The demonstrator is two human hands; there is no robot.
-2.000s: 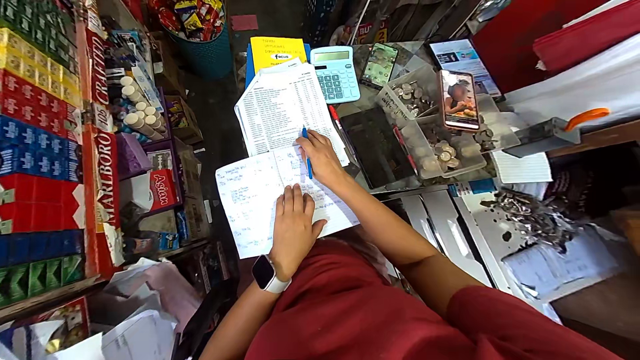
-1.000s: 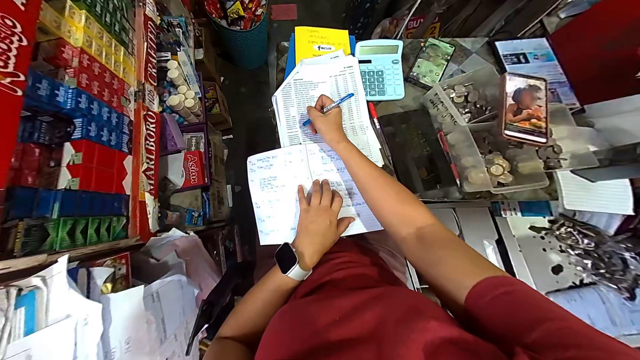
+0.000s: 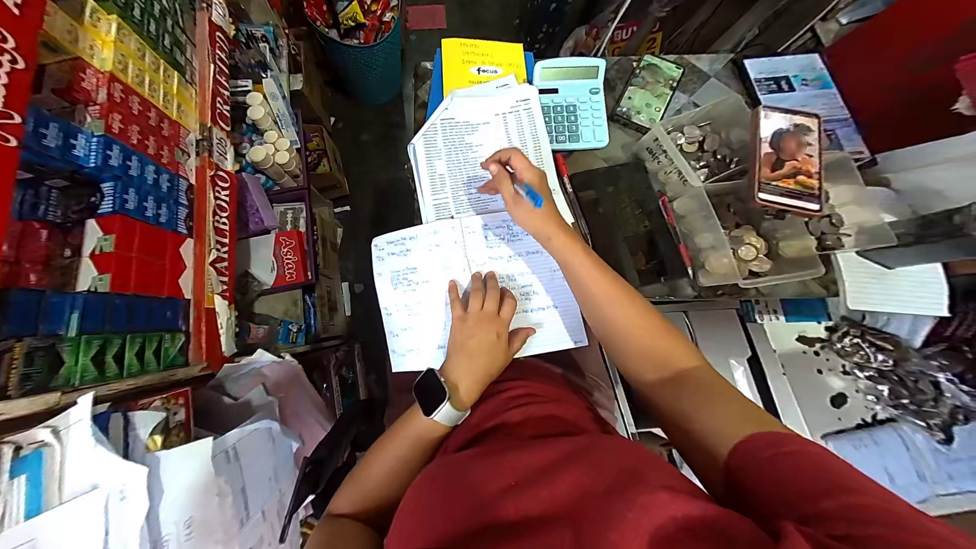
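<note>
An open notebook with handwriting (image 3: 419, 297) lies nearest my body. My left hand (image 3: 484, 328) rests flat on its lower middle, fingers spread, a smartwatch on the wrist. Above the notebook is a stack of printed sheets (image 3: 457, 168). My right hand (image 3: 522, 191) is over the lower right of that stack, holding a blue pen (image 3: 528, 195); the pen's tip is hidden. A yellow pad (image 3: 482, 61) shows behind the stack, and a light blue calculator (image 3: 572, 107) sits at its upper right. A red pen (image 3: 566, 179) lies along the stack's right edge.
On the right are plastic bins with coins (image 3: 698, 229), a phone showing a picture (image 3: 788, 160) propped on them, and another phone (image 3: 648, 91). Cigarette packs fill the left shelf (image 3: 137, 252). A blue-green basket of snacks (image 3: 370, 65) stands at the upper left.
My right hand has moved from the notebook's top edge up onto the printed sheets, and the pen's angle in it has changed. My left hand has stayed on the notebook. The view has shifted somewhat.
</note>
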